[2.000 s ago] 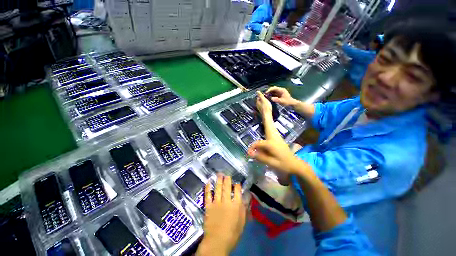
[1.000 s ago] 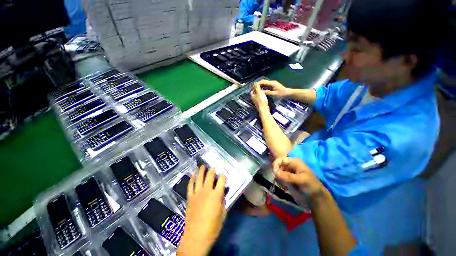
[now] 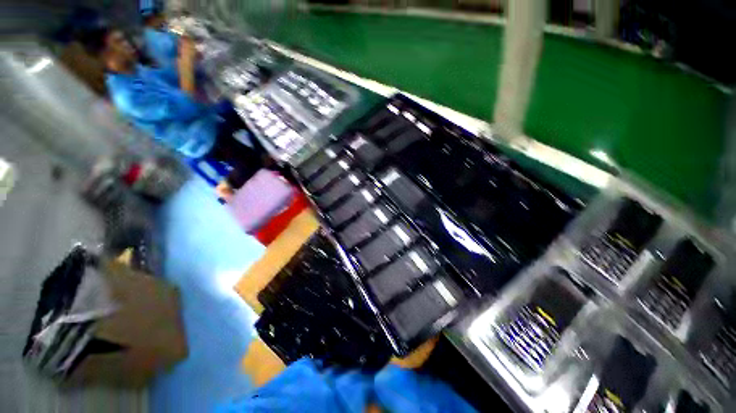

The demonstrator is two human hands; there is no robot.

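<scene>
The frame is blurred. A clear tray (image 3: pixel 496 367) at the lower right holds several keypad phones (image 3: pixel 529 327), screens and lit keys up. Left of it, a glossy black tray (image 3: pixel 452 234) lies on the bench with a row of flat dark pieces (image 3: pixel 411 310) in its near pockets; its far part is dark and hard to read. Blue cloth, likely my smock, shows at the bottom edge. Neither my left hand nor my right hand can be made out.
A carton (image 3: pixel 278 258) with black trays (image 3: pixel 323 302) in it stands beside the bench. Another brown carton (image 3: pixel 149 323) is on the floor at left. Workers in blue (image 3: pixel 161 109) sit further along, near a tray of pale items (image 3: pixel 294 109). A green belt (image 3: pixel 452 60) and a post (image 3: pixel 520 77) lie beyond.
The view has swung left, away from the neighbouring worker. Both my hands have left the picture. The black tray and cartons have come into view, and the phone tray now sits at the lower right.
</scene>
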